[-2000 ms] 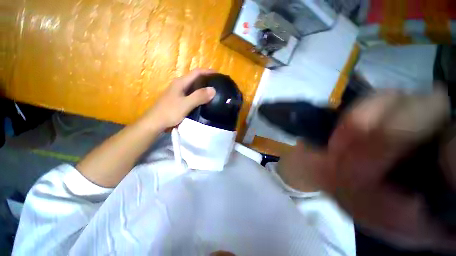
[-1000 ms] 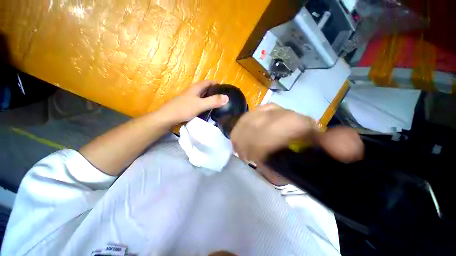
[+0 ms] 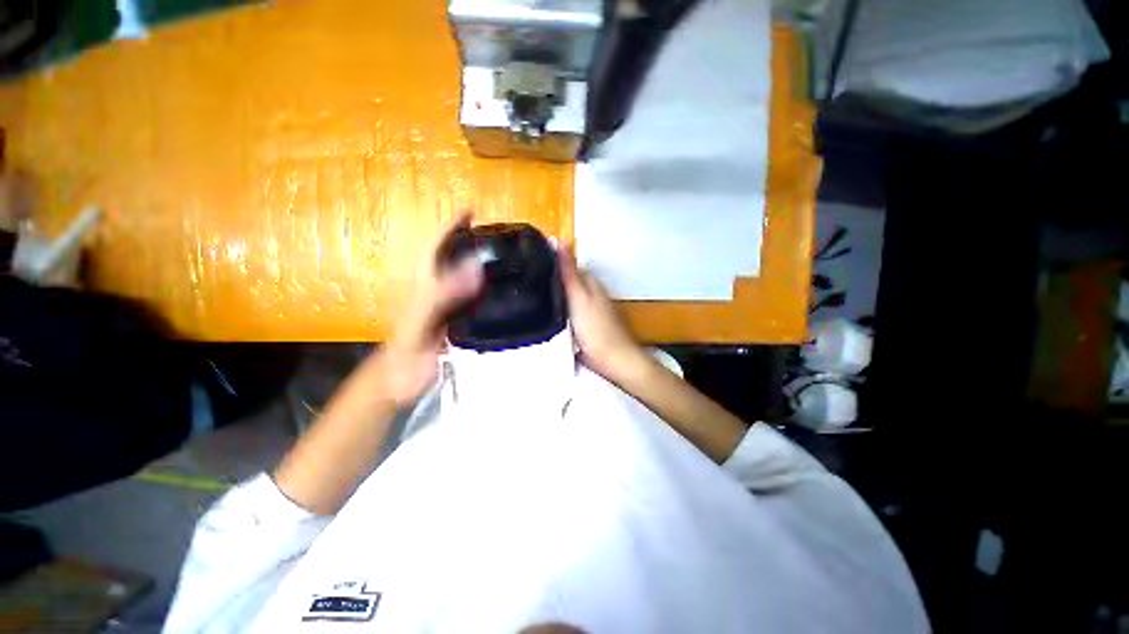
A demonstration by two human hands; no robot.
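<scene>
The camera head (image 3: 508,297) is a black rounded housing at the centre, on top of the white camera base (image 3: 505,372), which rests against the white-clothed lap at the bench edge. My left hand (image 3: 427,316) is on the left side of the camera, its thumb over the black housing, slightly blurred. My right hand (image 3: 592,316) lies along the right side of the camera, its fingers partly hidden behind it. No screwdriver shows in either hand.
The grey screw feeder (image 3: 526,93) stands at the back of the orange bench (image 3: 310,173). A long dark shape (image 3: 631,56) lies beside it over the white sheet (image 3: 675,186). White units (image 3: 832,372) stand at right. Another person's dark sleeve (image 3: 87,372) is at left.
The view has turned, so the feeder is now straight ahead. The dark tool has left my right hand, which now holds the camera's right side. The black housing shows from another side.
</scene>
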